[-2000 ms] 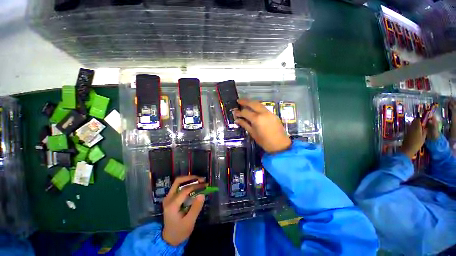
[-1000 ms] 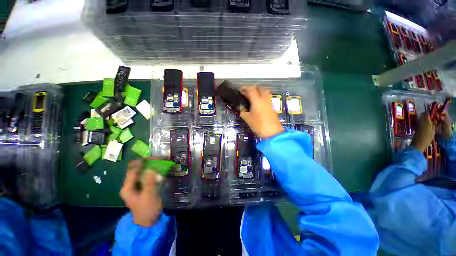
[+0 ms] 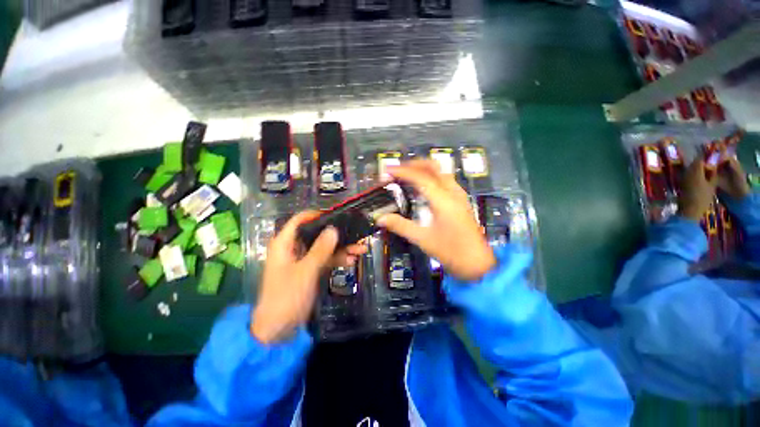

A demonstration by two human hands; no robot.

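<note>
A phone (image 3: 354, 218) is held in the air above the middle of the blister tray (image 3: 527, 200), tilted, its dark back up and a red edge showing. My left hand (image 3: 292, 271) grips its left end. My right hand (image 3: 442, 218) holds its right end, with fingers at the silvery part of the back. Two phones with open battery bays (image 3: 275, 157) stand in the tray's top row at the left. Yellow-framed pieces (image 3: 473, 162) lie in the top right pockets. More open-backed phones (image 3: 401, 268) lie in the lower row, partly hidden by my hands.
A pile of green, white and black batteries (image 3: 208, 198) lies left of the tray. Stacked trays (image 3: 317, 71) rise behind it. Another tray (image 3: 50, 275) is at the far left. At the right, another person's hands (image 3: 698, 188) hold a red phone over a tray.
My right hand has lifted the phone from the top row to mid-tray. My left hand has moved right from beside the pile, let go of the green battery and taken hold of the phone.
</note>
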